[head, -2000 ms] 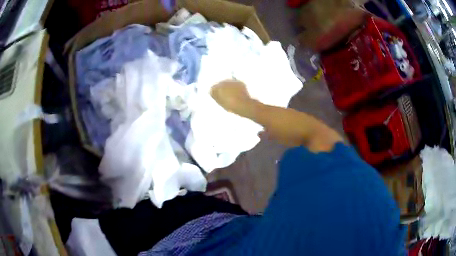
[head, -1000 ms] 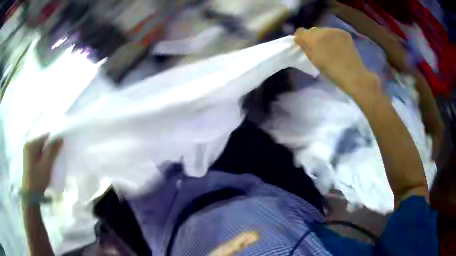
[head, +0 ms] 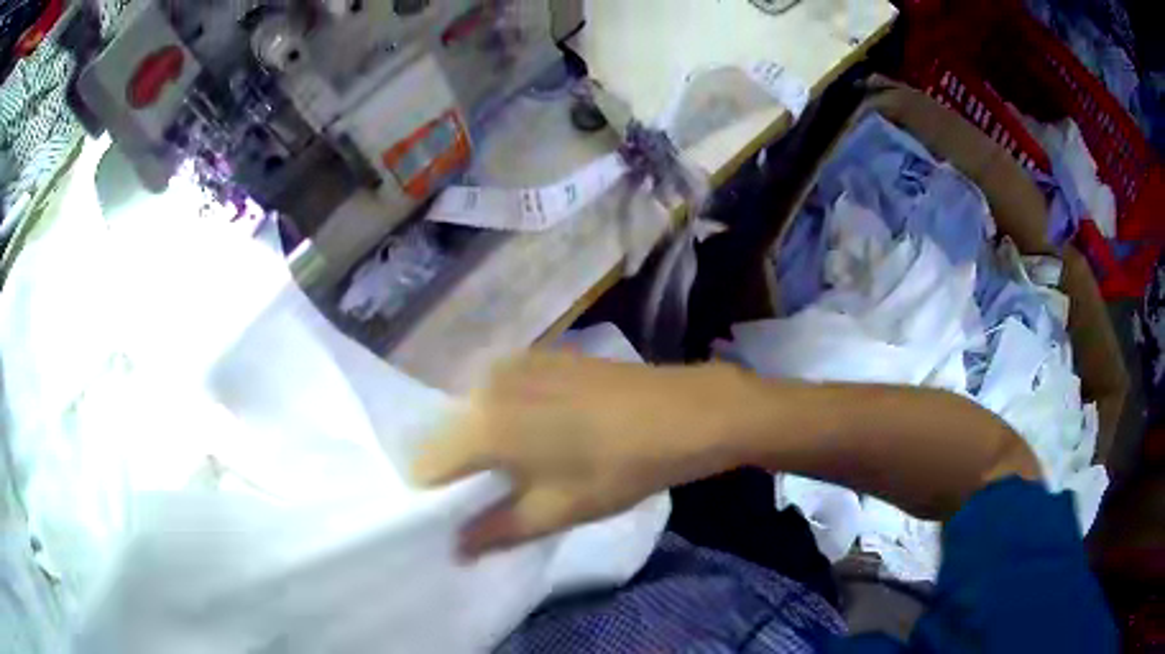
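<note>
A large white cloth [head: 294,511] spreads over the table's left side and hangs over my lap. My right hand [head: 549,441] reaches in from the right and grips the cloth near its right part, with the thumb below and fingers on top; it is slightly blurred. My left hand is not in view. The overlock machine [head: 307,102] stands at the upper left, with its needle area [head: 211,185] in bright purplish glare beside the cloth's upper edge.
A printed label tape [head: 530,205] and a greyish knotted strip [head: 671,205] lie at the edge of the cream table [head: 511,288]. A carton [head: 1092,326] holds white pieces [head: 894,307] and light blue pieces [head: 933,192] at the right. A red plastic basket [head: 1022,90] stands behind it.
The view has swung from the carton to the machine. The white cloth, stretched between both hands a second ago, now lies lower on the table and lap. My left hand has left the view.
</note>
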